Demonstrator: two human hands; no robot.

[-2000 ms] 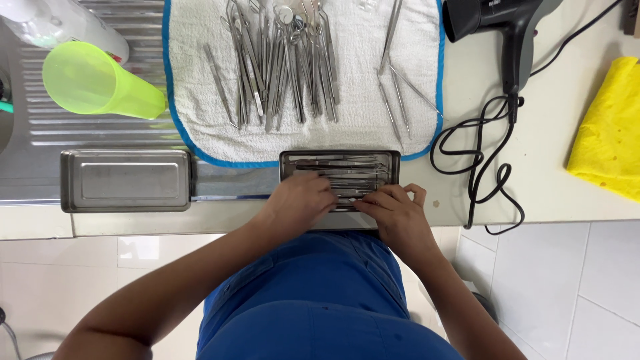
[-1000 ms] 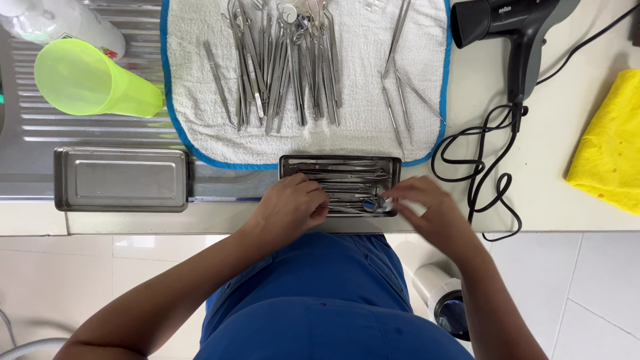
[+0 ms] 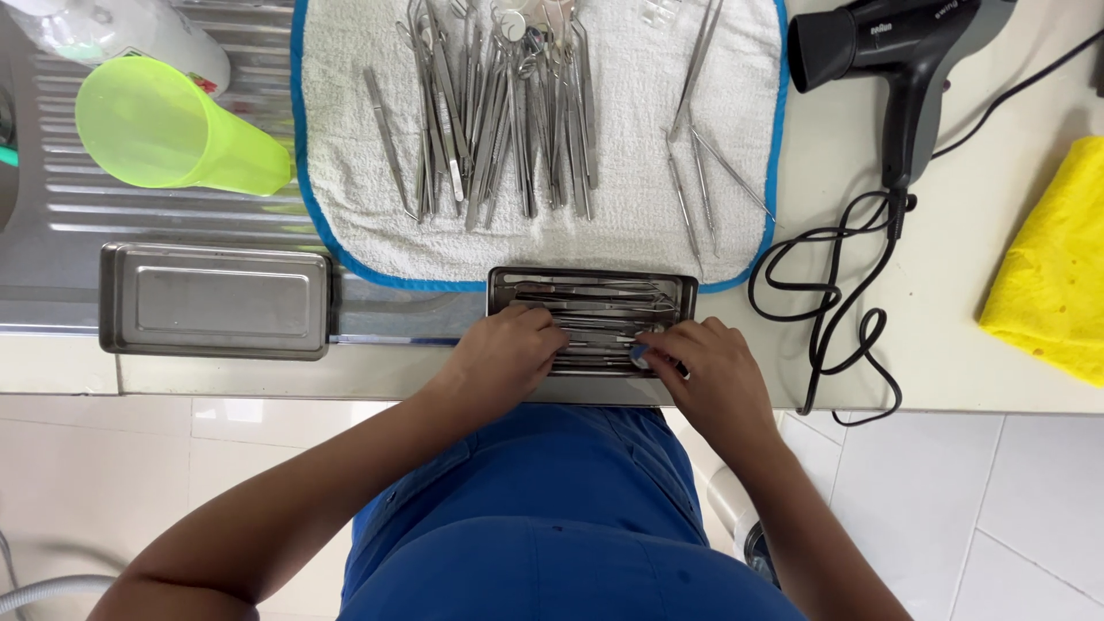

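A metal instrument tray (image 3: 595,278) at the counter's front edge holds several slim steel dental instruments (image 3: 595,306) lying lengthwise. My left hand (image 3: 509,349) reaches over its left side, fingers bent down onto the instruments; whether it grips one cannot be told. At the right end, my right hand (image 3: 711,371) pinches a dental mirror (image 3: 639,352) near its round head. Behind the tray, a white towel with blue edging (image 3: 362,250) bears a pile of steel instruments (image 3: 517,129). More instruments (image 3: 690,155) lie apart on the towel's right side.
An empty metal tray or lid (image 3: 216,297) lies at the left by the ribbed steel drainboard (image 3: 172,211). A lime-green cup (image 3: 172,129) lies near a plastic bottle (image 3: 129,39). At the right are a black hair dryer (image 3: 901,60), its looped cord (image 3: 832,302) and a yellow cloth (image 3: 1056,267).
A second ago my right hand was at the tray's right edge, farther from the mirror; it has moved left onto it. My left hand has stayed over the tray's left side.
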